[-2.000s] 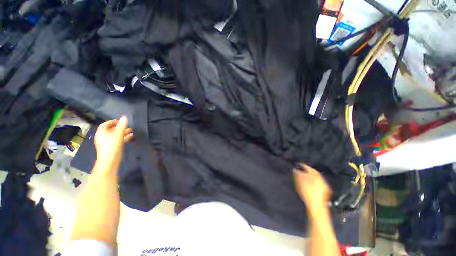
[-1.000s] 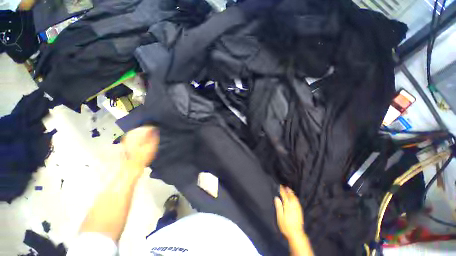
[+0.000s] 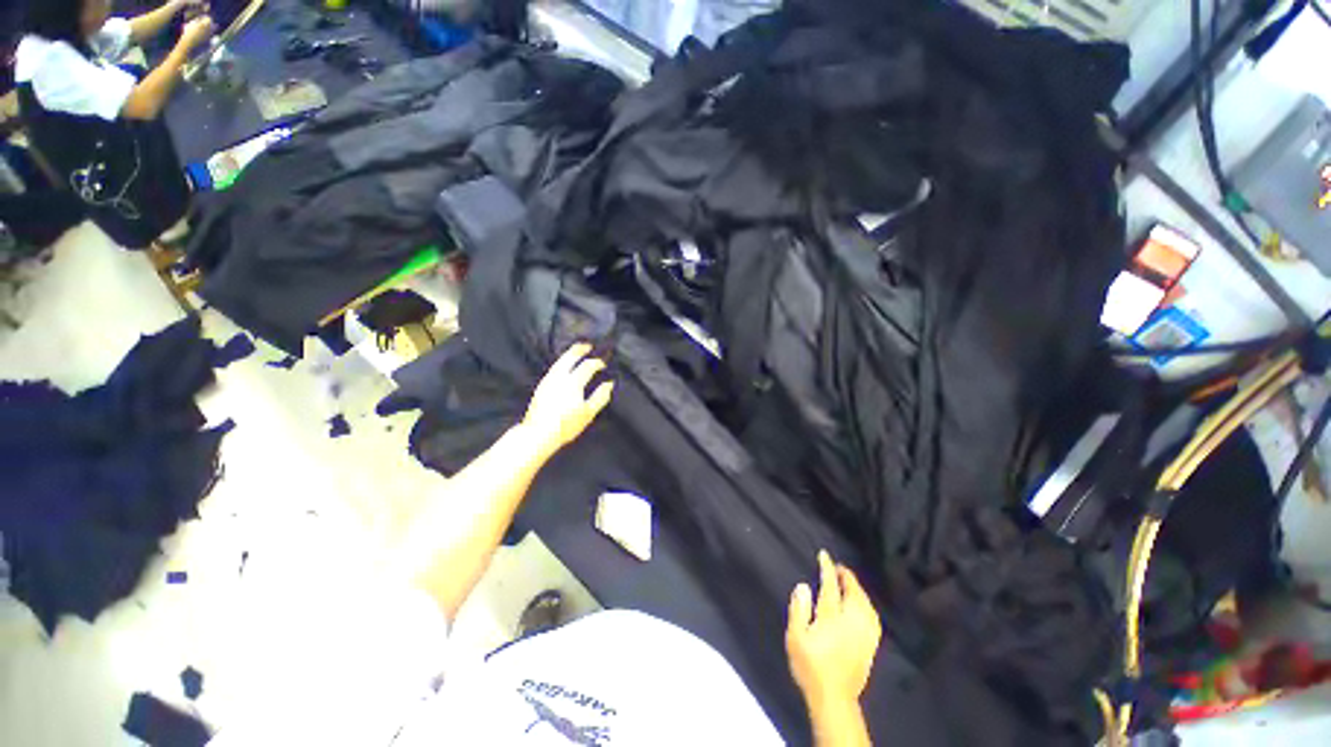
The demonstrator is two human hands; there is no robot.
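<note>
A long dark garment (image 3: 730,482) lies diagonally over the dark table pad (image 3: 577,533). My left hand (image 3: 569,397) rests at its upper left part with fingers apart; whether the fingertips pinch cloth is unclear. My right hand (image 3: 835,631) lies on the lower right part with fingers apart and holds nothing visible. A cream wedge, perhaps chalk or wax (image 3: 625,523), lies on the pad between the hands. No iron can be made out.
A large black garment heap (image 3: 934,292) stands behind the work, with more dark cloth (image 3: 394,161) at upper left. Tan hoses (image 3: 1146,555) hang at right. Dark scraps (image 3: 110,453) lie on the pale floor. Another person (image 3: 88,110) is at the far upper left.
My left hand has moved from the table's left edge inward onto the garment. My right hand has stayed on the cloth. The view has tilted, bringing another person into sight at upper left.
</note>
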